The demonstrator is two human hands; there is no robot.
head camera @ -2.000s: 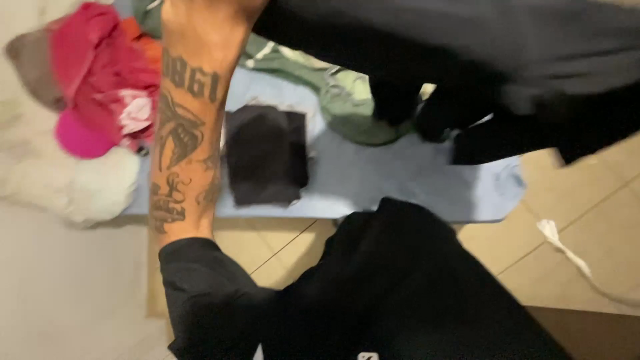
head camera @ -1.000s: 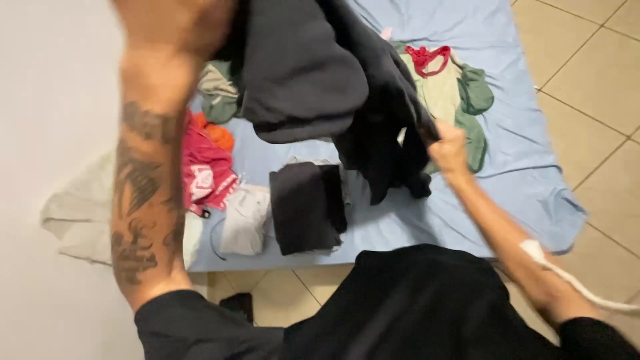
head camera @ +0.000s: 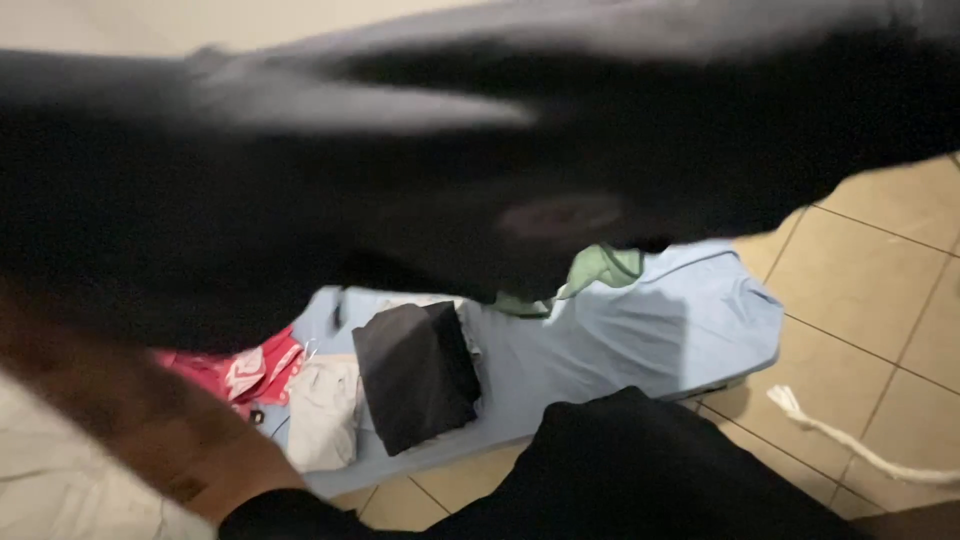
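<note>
A large black garment point(head camera: 420, 187), blurred, spreads across the upper part of the head view, raised above the blue-covered surface. My left forearm reaches up from the lower left and passes behind or into the dark cloth; my left hand is hidden. My right hand does not show, and only a dark bit of arm is at the lower right corner. Below the garment lies a stack of folded dark clothes point(head camera: 416, 375), with a folded light grey garment point(head camera: 326, 412) to its left. A red garment with white print point(head camera: 255, 367) lies farther left, and part of a green garment point(head camera: 604, 266) shows under the raised cloth.
The light blue sheet point(head camera: 585, 352) covers the surface, whose near edge and right corner border the tiled floor point(head camera: 862, 300). A white cord point(head camera: 847, 442) hangs at the lower right. Whitish cloth point(head camera: 67, 465) is at the lower left.
The black garment, bunched between my hands a second ago with my right hand gripping it, is now spread wide across the view. My right hand has gone out of sight.
</note>
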